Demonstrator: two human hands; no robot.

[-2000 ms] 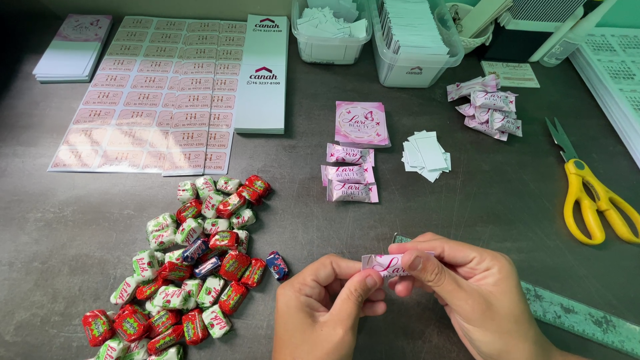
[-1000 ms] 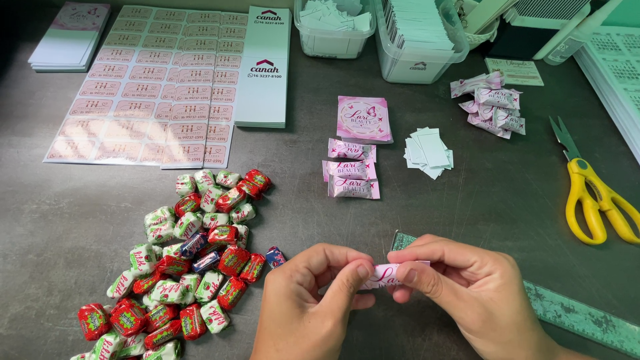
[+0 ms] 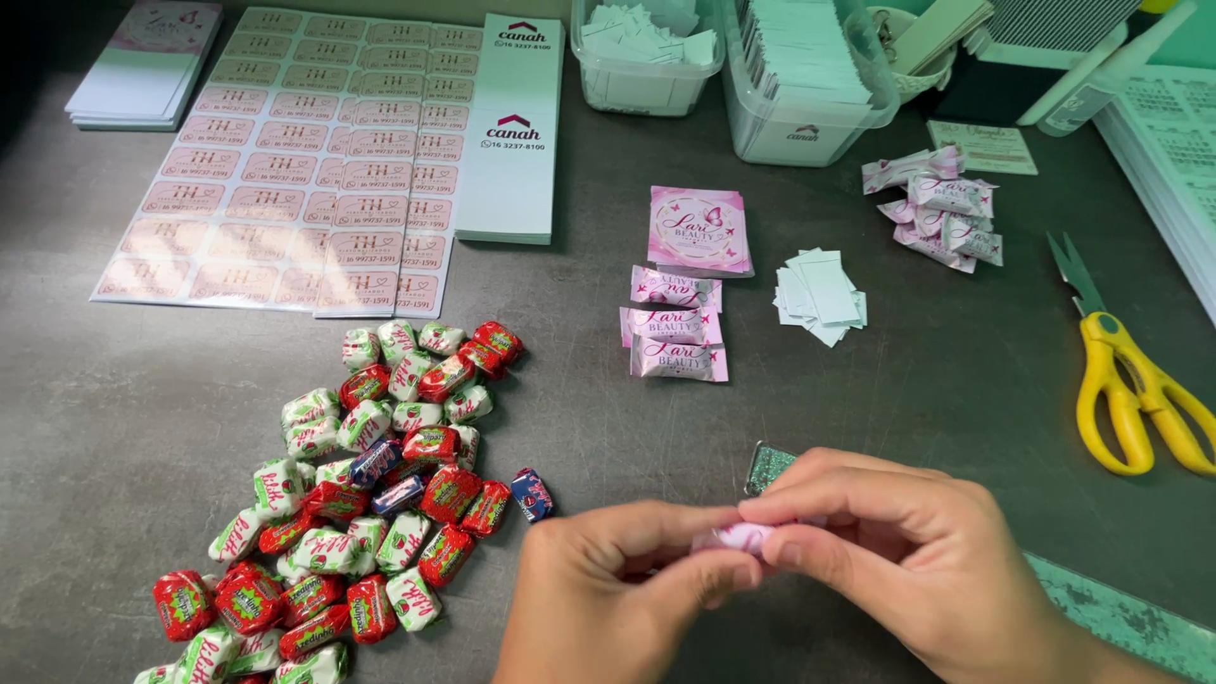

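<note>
Between the fingertips of my left hand [image 3: 646,579] and my right hand [image 3: 883,551] is a small candy in a pink printed wrapper [image 3: 746,538], pinched at both ends and partly covered by the fingers. Just beyond my right fingers, a green glittery object [image 3: 768,467] shows in part. Three pink-wrapped candies [image 3: 676,326] lie in a column below a stack of square pink printed papers [image 3: 699,228]. Small white paper slips [image 3: 822,293] lie loosely piled to their right. Left of my left hand spreads a heap of red, white-green and blue wrapped candies [image 3: 380,503].
Yellow-handled scissors [image 3: 1121,389] lie at the right, above a clear ruler [image 3: 1121,608]. More pink-wrapped candies [image 3: 940,209] are piled at the upper right. Plastic tubs [image 3: 807,133] of paper pieces stand at the back. Sticker sheets [image 3: 275,171] and printed card strips [image 3: 513,171] lie upper left.
The pink wrapper between my hands has turned; its printed front faced up before and now shows as a narrow rolled edge. My fingers have closed further over it.
</note>
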